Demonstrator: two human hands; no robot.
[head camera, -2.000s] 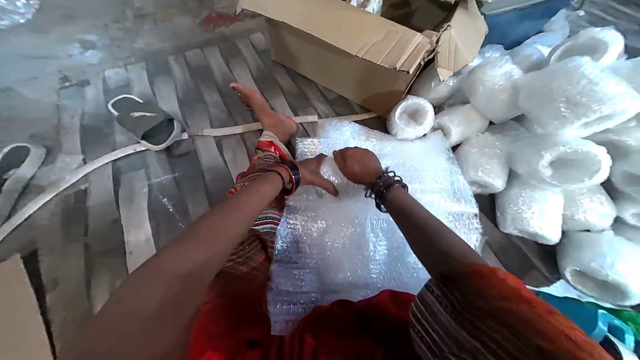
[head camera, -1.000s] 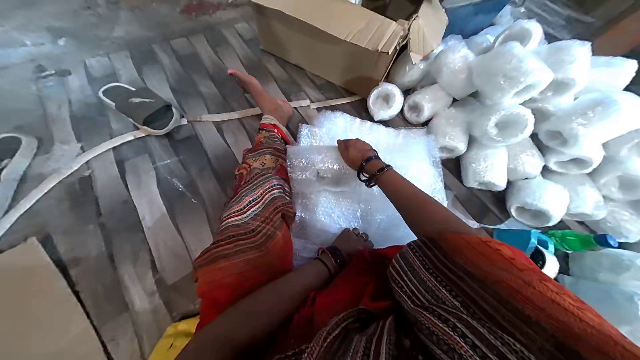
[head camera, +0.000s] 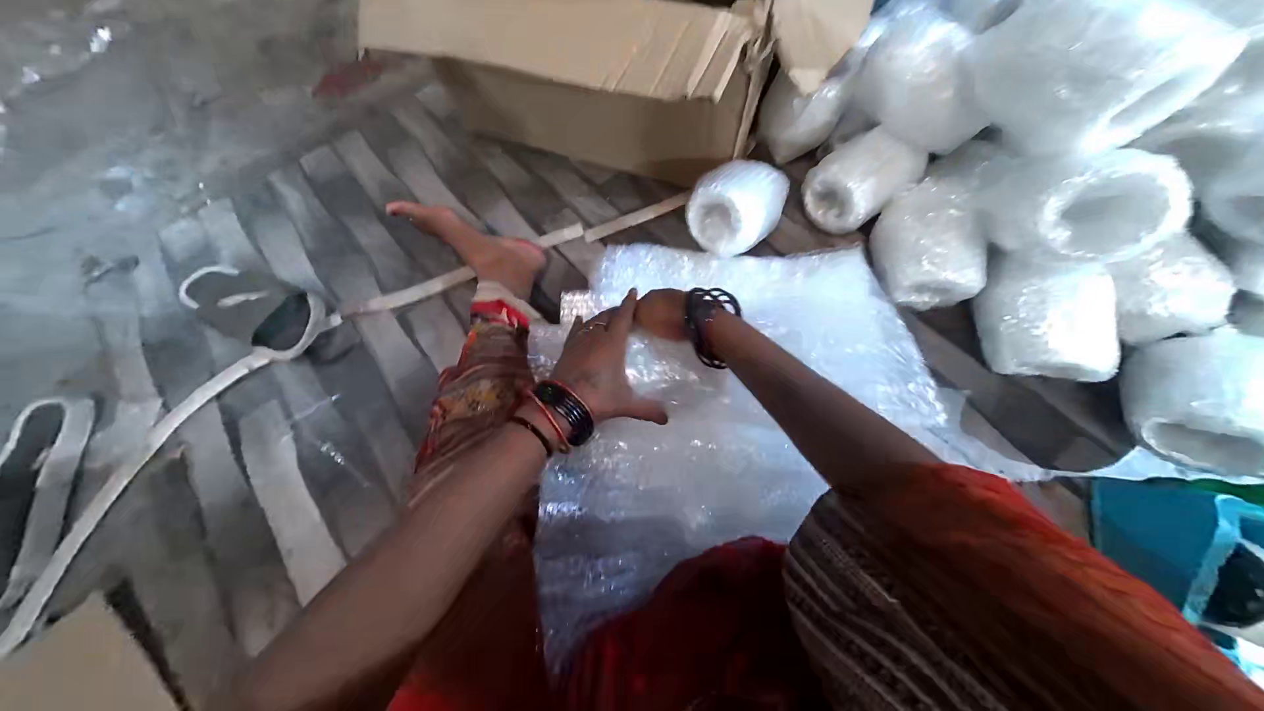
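Note:
A sheet of clear bubble wrap (head camera: 691, 474) lies flat before me, from my lap out to the rolls. My left hand (head camera: 597, 365), with dark and orange bangles at its wrist, rests on the wrap with its fingers spread and thumb out. Right beside its fingertips, my right hand (head camera: 664, 314) is curled against the wrap near its far left part; whether it grips an edge is hidden. A small bubble-wrapped roll (head camera: 736, 207) with a hollow end sits just past the far edge of the sheet.
An open cardboard box (head camera: 602, 109) stands beyond the sheet. Several wrapped hollow pieces (head camera: 1047, 306) are heaped at the right, above a blue item (head camera: 1150, 538). My bare foot (head camera: 484, 247) is at the left, near a sandal (head camera: 247, 306) and a pale strap (head camera: 158, 434) on the striped mat.
My left hand, near my lap one second ago, is now up beside my right hand on the wrap. The right hand remains near the far part of the sheet.

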